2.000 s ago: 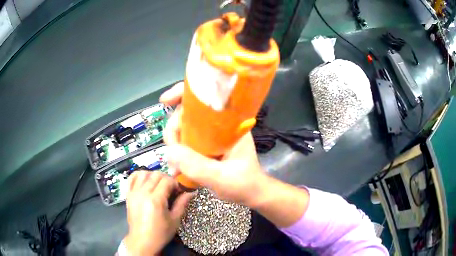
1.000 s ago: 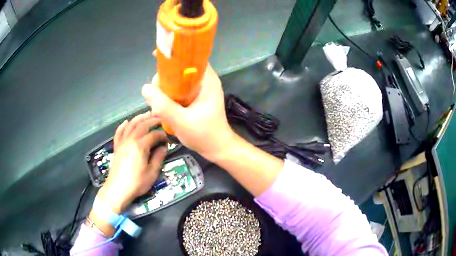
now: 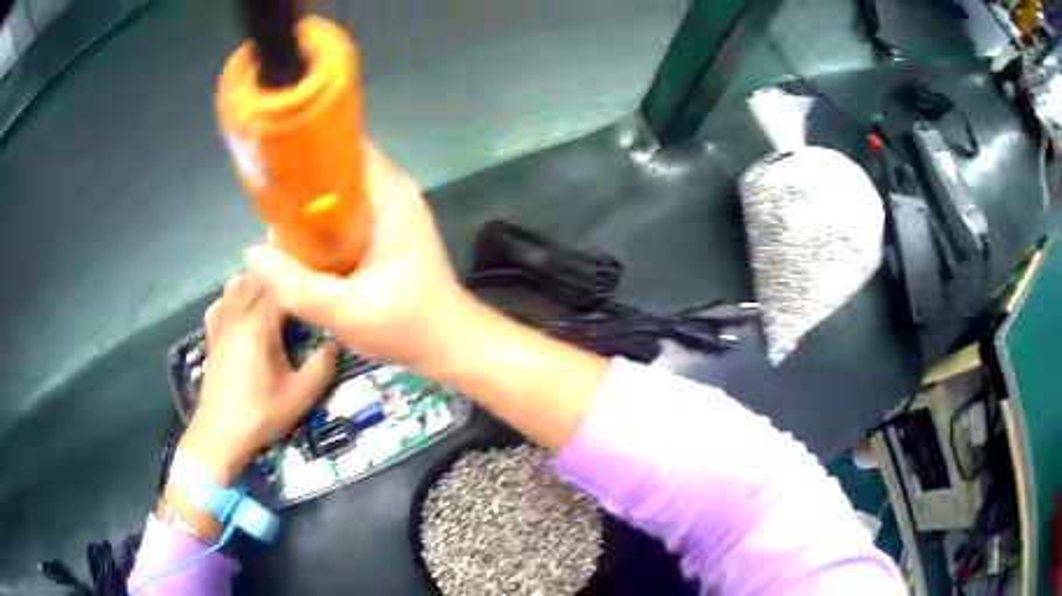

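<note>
My right hand (image 3: 379,274) is closed around the orange electric screwdriver (image 3: 305,151), whose tip is hidden behind my hands. My left hand (image 3: 250,367), with a light blue wrist strap (image 3: 227,501), lies over the farther dark grey housing (image 3: 186,370); whether its fingertips hold a screw cannot be seen. The nearer housing (image 3: 464,410) lies beside it, with a green and white circuit board (image 3: 402,421) inside, partly covered by my left hand. The black dish of silvery screws (image 3: 512,524) is near my body.
Black cord bundles (image 3: 547,274) lie right of the housings. A clear bag of screws (image 3: 809,233) lies near the green post (image 3: 687,82). Black and grey boxes (image 3: 922,250) with leads are at the right. More black cord (image 3: 99,565) is at the lower left.
The screwdriver and both hands have moved left from the nearer housing, now over the farther housing's left part. More of the nearer board shows.
</note>
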